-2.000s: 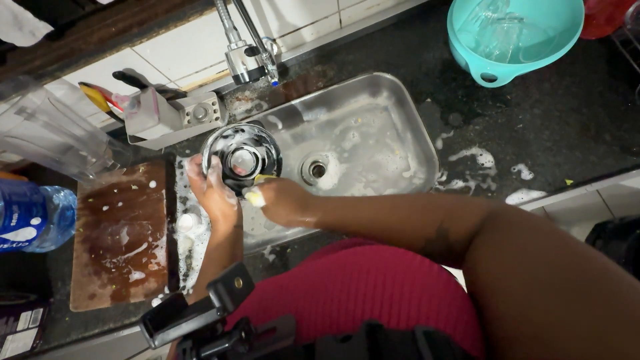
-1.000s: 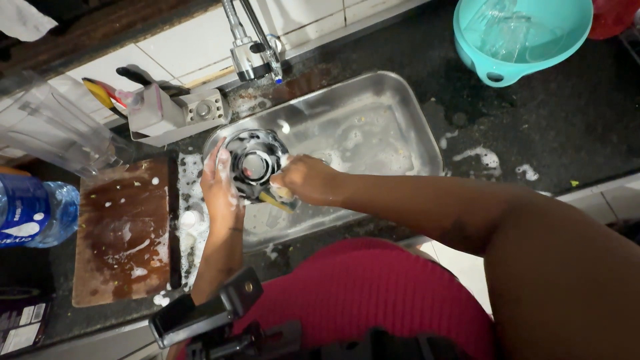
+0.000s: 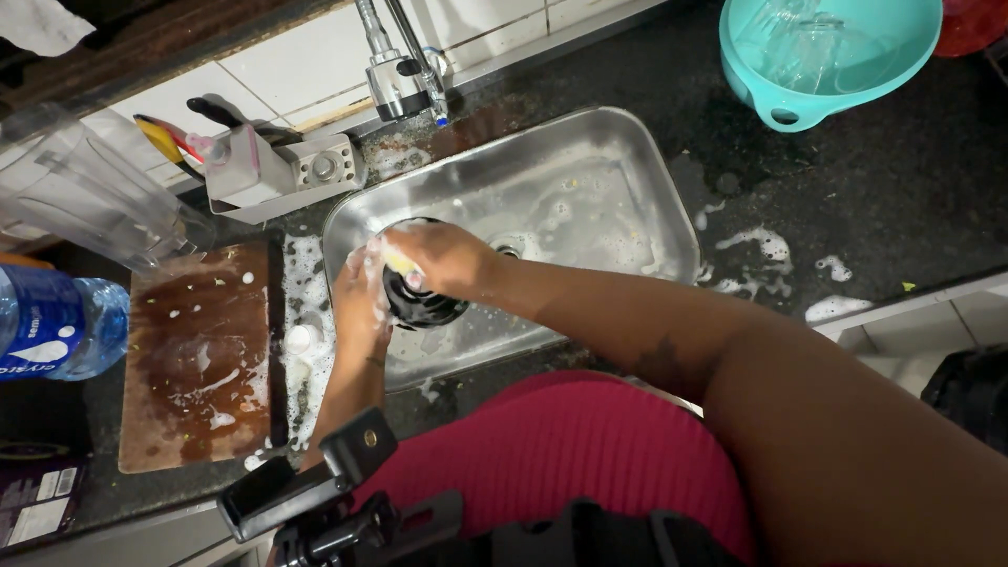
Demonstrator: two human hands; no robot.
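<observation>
A round black soapy part (image 3: 431, 309), its exact kind unclear, is tilted over the left end of the stainless steel sink (image 3: 598, 197). My left hand (image 3: 364, 295) grips its left edge, with suds over the fingers. Across its upper face lies my right hand (image 3: 445, 258), closed on a yellow sponge (image 3: 400, 260) that shows only in part between the two hands. Much of the black part is hidden under my right hand. The sink drain (image 3: 508, 250) is just right of my right wrist, and suds lie on the basin floor.
A wet brown board (image 3: 197, 354), a white cap (image 3: 300, 339), a blue-labelled water bottle (image 3: 39, 323) and a clear pitcher (image 3: 87, 189) are on the left. Behind are a sink caddy (image 3: 287, 189) and the faucet (image 3: 398, 83). A turquoise bowl (image 3: 835, 87) holding clear glassware stands back right.
My right hand has moved from the right side of the black part up over its face, with the sponge. The black part is now more covered. My left hand keeps its hold.
</observation>
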